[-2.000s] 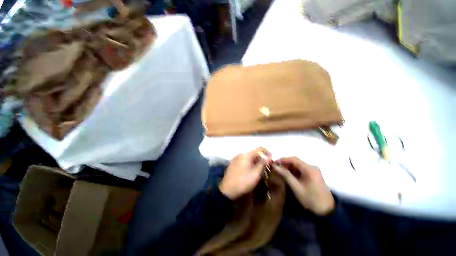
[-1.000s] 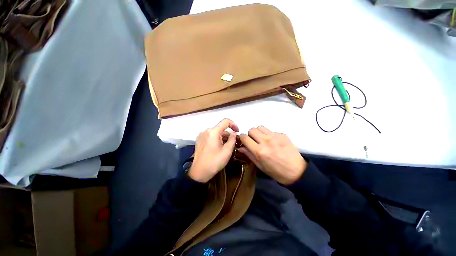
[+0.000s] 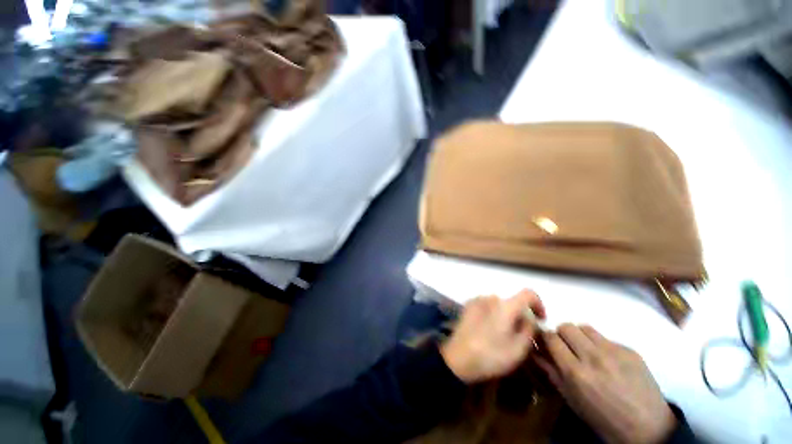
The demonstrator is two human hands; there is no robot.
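My left hand (image 3: 491, 336) and my right hand (image 3: 603, 378) meet at the top edge of a brown bag (image 3: 495, 414) at my lap. Fingertips of both hands pinch its edge; the small part between them is hidden and blurred. A second brown bag (image 3: 560, 186) lies flat on the white table (image 3: 564, 299), with a pale metal spot near its lower edge and a short tab at its right corner. The green-handled tool (image 3: 755, 314) lies at the right with a thin dark cord looped around it.
A neighbouring white-covered table (image 3: 339, 165) at the left bears piled brown bags (image 3: 187, 95). An open cardboard box (image 3: 165, 325) stands on the floor at lower left. Pale grey pieces with yellow edging (image 3: 708, 30) lie at the upper right. The view is blurred.
The view has swung left and up since one second ago, so table things appear further right and lower. Both hands stay together at the bag's edge.
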